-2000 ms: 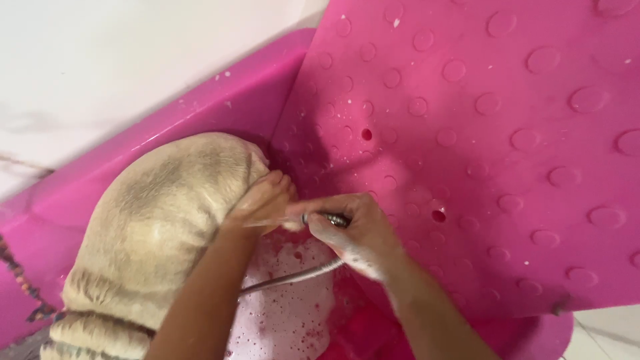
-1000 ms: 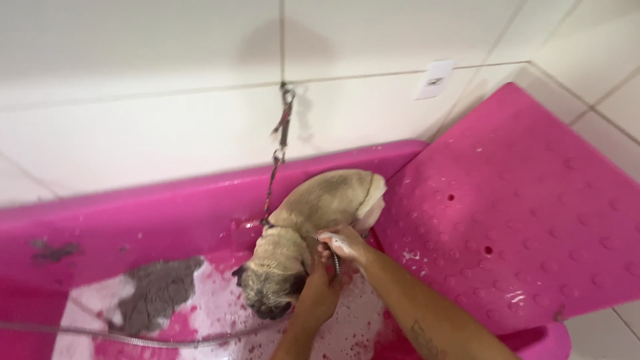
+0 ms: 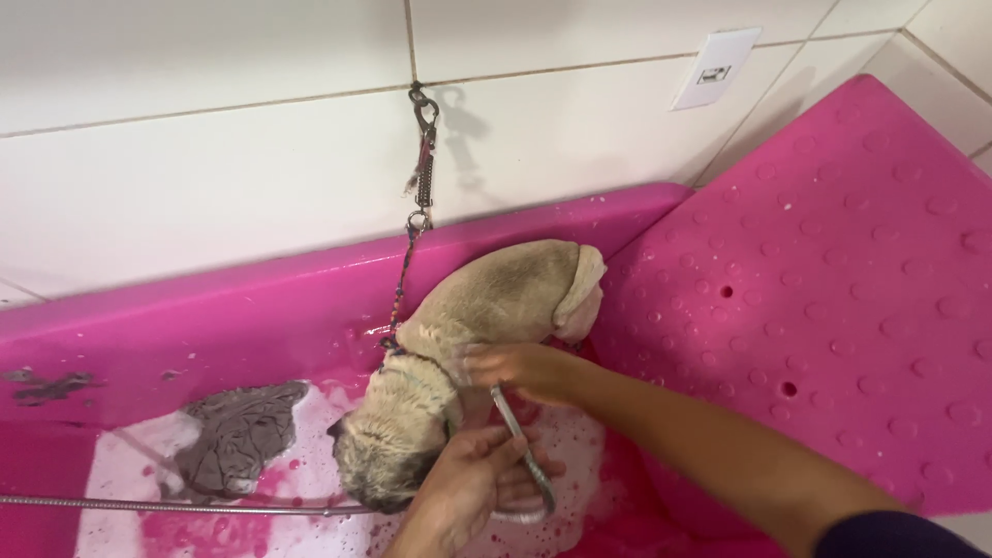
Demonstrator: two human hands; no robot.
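A wet, pug-like dog (image 3: pixel 496 294) stands in a pink tub (image 3: pixel 256 291), its head low at the lower middle and its rump by the back wall. A braided cord loop (image 3: pixel 400 291) circles its neck. My left hand (image 3: pixel 484 480) is below the dog's shoulder, its fingers around a bent metal shower hose (image 3: pixel 535 473). My right hand (image 3: pixel 519 370) is slightly blurred and lies at the dog's shoulder, just above the hose's upper end. Whether it also grips that end cannot be told.
The cord hangs from a metal clip and spring (image 3: pixel 425 159) on the tiled wall. A soaked grey cloth (image 3: pixel 240 434) lies in the foamy tub bottom at left. A studded pink ramp panel (image 3: pixel 837 310) slopes at right. An outlet plate (image 3: pixel 714 70) is on the wall.
The right hand has come away from the left one, onto the dog's shoulder. Two seconds ago both hands were together by the dog's rump. The view has shifted widely since then.
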